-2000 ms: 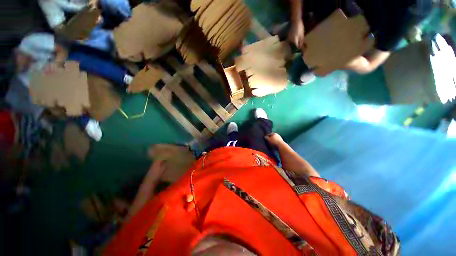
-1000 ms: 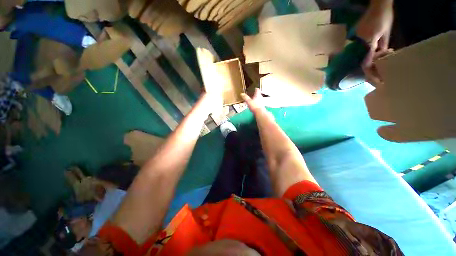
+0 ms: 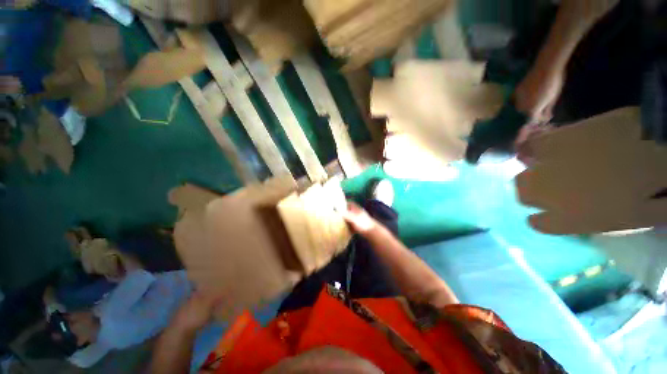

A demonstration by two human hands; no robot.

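Observation:
A partly folded cardboard box piece [image 3: 230,241] is in front of my body, with a wide flat flap on the left and a raised folded section [image 3: 314,230] on the right; it is blurred. My right hand [image 3: 360,219] grips the right edge of the folded section. My left hand [image 3: 201,307] is at the lower left edge of the flat flap, its fingers blurred and partly hidden.
A wooden pallet [image 3: 274,139] lies ahead on the green floor, with stacked cardboard [image 3: 373,25] beyond. A flat die-cut blank [image 3: 431,109] lies ahead right. Another person's hand [image 3: 537,102] is beside a blank [image 3: 596,172]. A blue surface [image 3: 505,292] is at right; a person sits lower left.
Both hands have moved back from the pallet toward my body with the folded piece, and my left hand has shifted left and down. The small open box section at the pallet's edge is gone from there.

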